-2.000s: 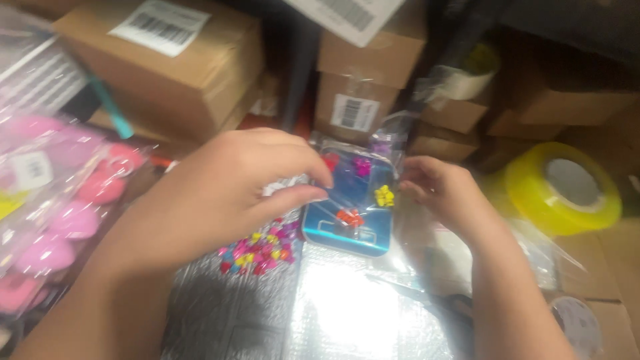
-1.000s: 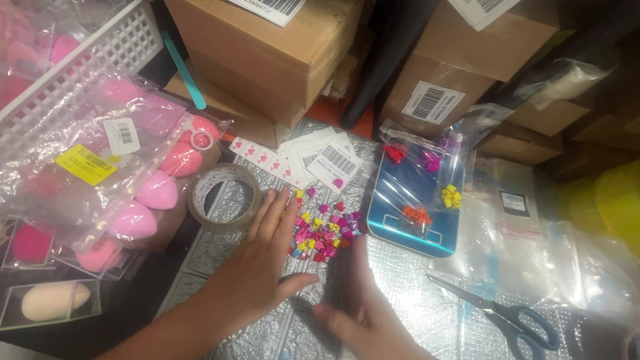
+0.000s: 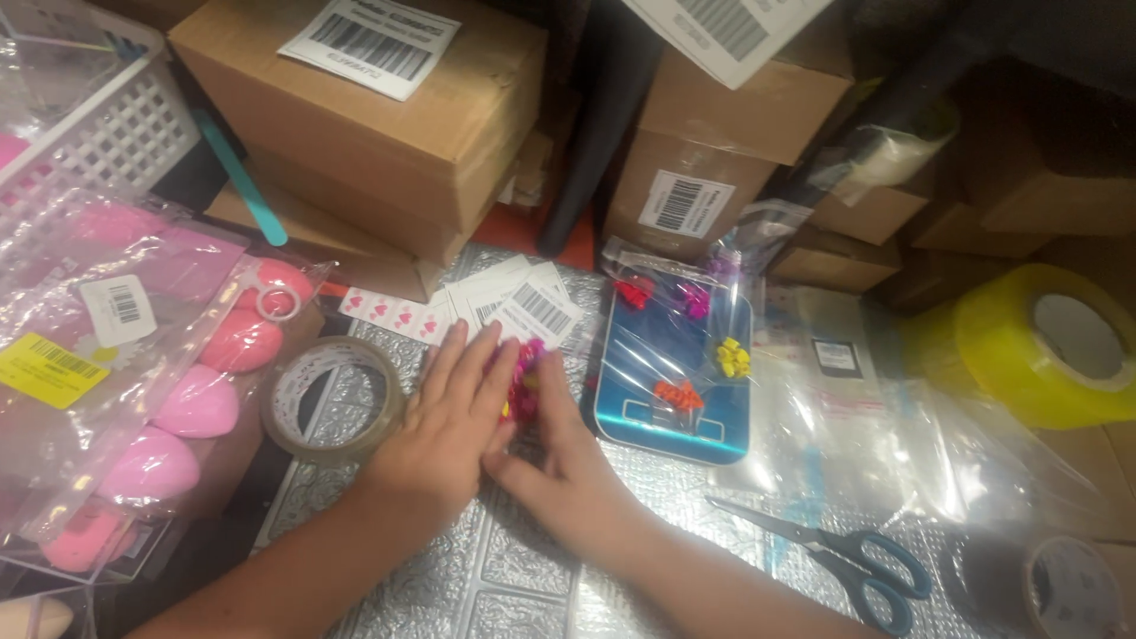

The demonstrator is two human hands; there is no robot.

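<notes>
Both hands lie on the silver embossed sheet around a heap of small colourful pieces [image 3: 530,382], partly covered by the fingers. My left hand [image 3: 457,417] is flat at the heap's left side, fingers pointing forward. My right hand [image 3: 564,461] stands on edge at its right side, thumb toward the left hand. Whether any pieces are held under the fingers cannot be told. Right of the hands is a blue digital scale [image 3: 657,355], with clear plastic bags on it holding red, magenta, yellow and orange pieces. Barcode labels [image 3: 537,311] lie just beyond the fingertips.
A tape roll [image 3: 333,397] lies left of my hands, beside bagged pink makeup sponges [image 3: 197,401] and a white basket [image 3: 133,133]. Scissors [image 3: 830,541] and clear bags [image 3: 825,417] are at the right, near a yellow tape roll [image 3: 1047,342]. Cardboard boxes [image 3: 382,133] stand behind.
Two seconds ago my hands were at the scale and its bags; one second ago they were apart at the near side of the heap. Now they have closed in around it, and the heap is more compact.
</notes>
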